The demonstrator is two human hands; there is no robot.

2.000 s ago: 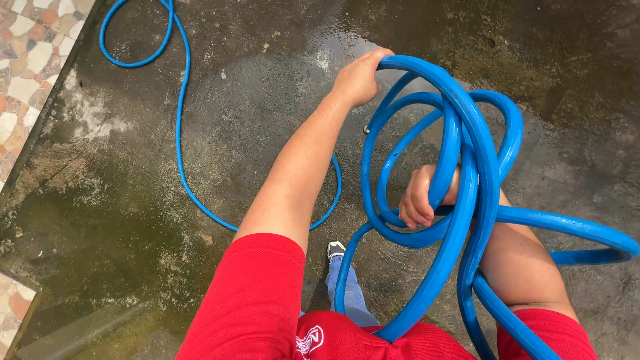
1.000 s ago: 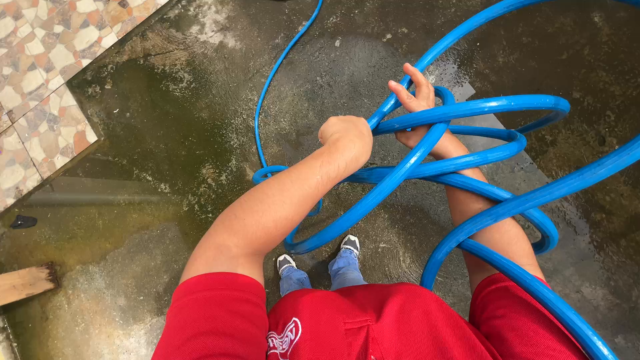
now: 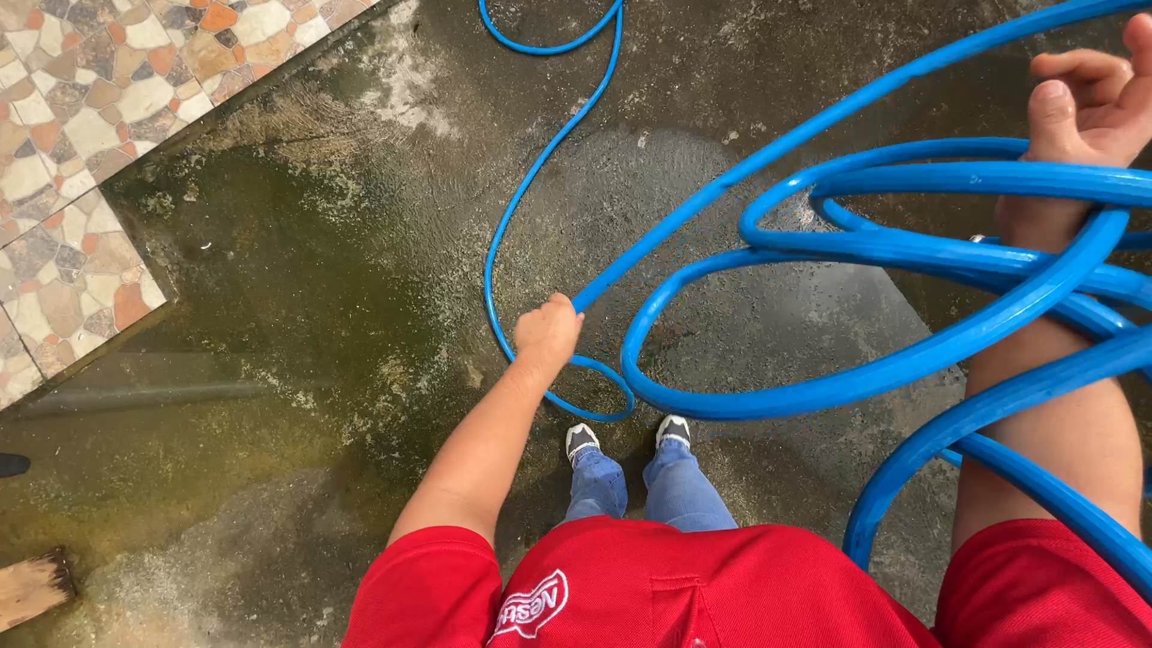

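A blue hose (image 3: 720, 184) runs in loose loops across the right half of the head view. At the centre my left hand (image 3: 547, 335) is closed on one length of it, which stretches up to the top right. Several loops hang around my right wrist and forearm. My right hand (image 3: 1084, 117) is raised at the upper right with its fingers apart, gripping nothing. A further stretch of the hose lies on the wet concrete floor (image 3: 360, 297), curving from the top centre down to a small loop near my shoes.
Stone-mosaic tiles (image 3: 90, 117) form a raised-looking edge at the upper left. The end of a wooden piece (image 3: 34, 589) shows at the lower left, with a small dark object (image 3: 13, 465) above it. My two shoes (image 3: 673, 430) stand on the wet floor below the hose.
My left hand, one second ago close beside my right, is now well apart from it, with a hose length stretched between. Two seconds ago my right hand was closed on the hose; its fingers are now apart.
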